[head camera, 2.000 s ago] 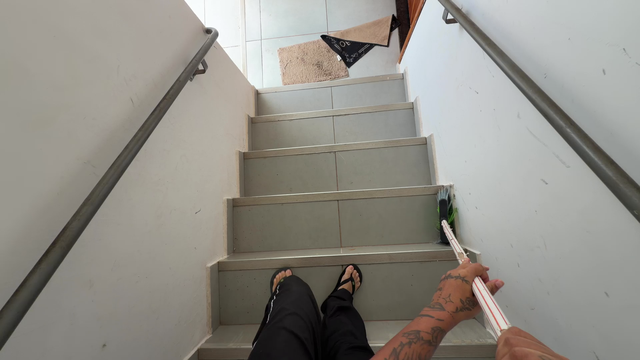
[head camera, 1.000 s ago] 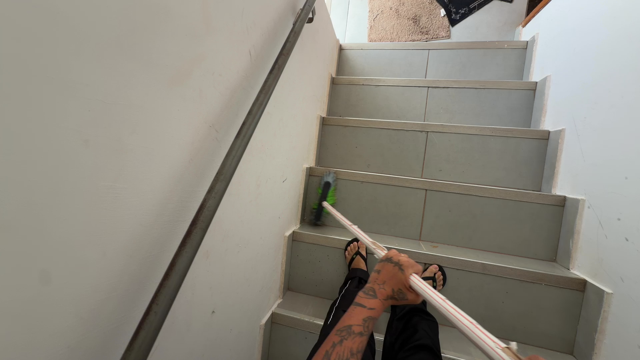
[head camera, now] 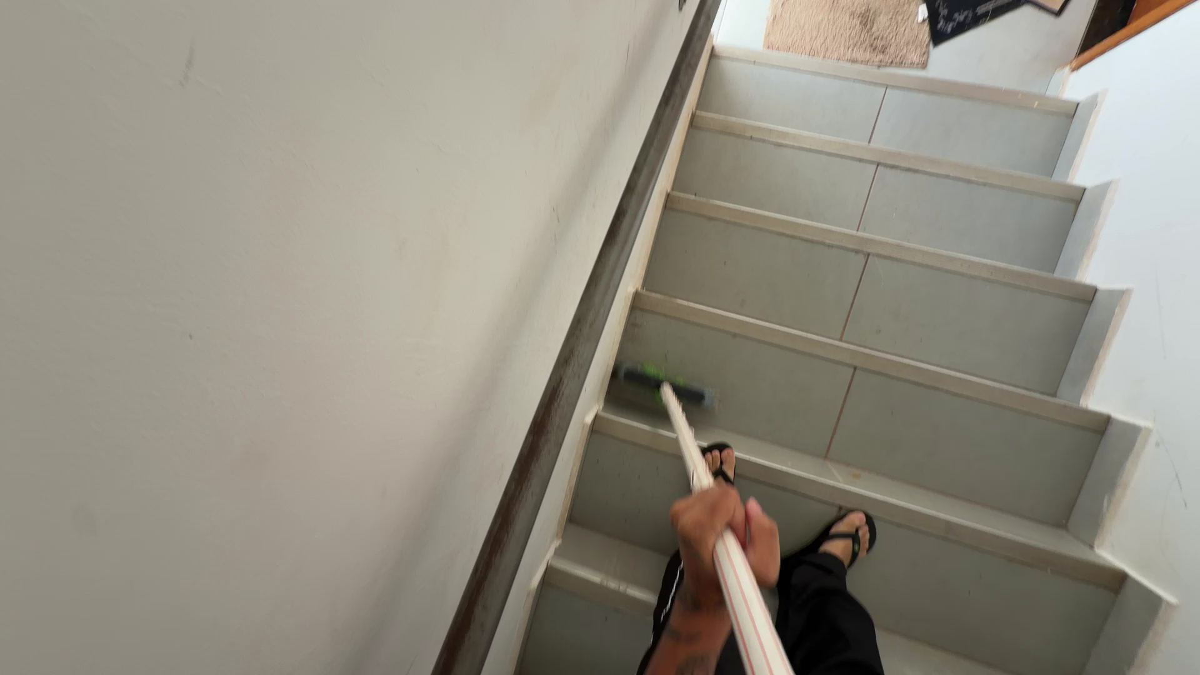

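My left hand, with a tattooed forearm, is closed around the white, thin-striped handle of a broom. The dark broom head with green bristles, slightly blurred, lies near the left end of a stair tread, close to the riser and the left wall. My right hand is out of view, and the handle's upper end runs off the bottom edge.
Grey tiled stairs rise ahead. A metal handrail runs along the left wall. My feet, in black flip-flops, stand below the broom head. A beige mat and a black printed cloth lie at the top.
The broom head has gone from the right end of a tread to the left end, and has turned crosswise. My right hand has left the view, which has swung left.
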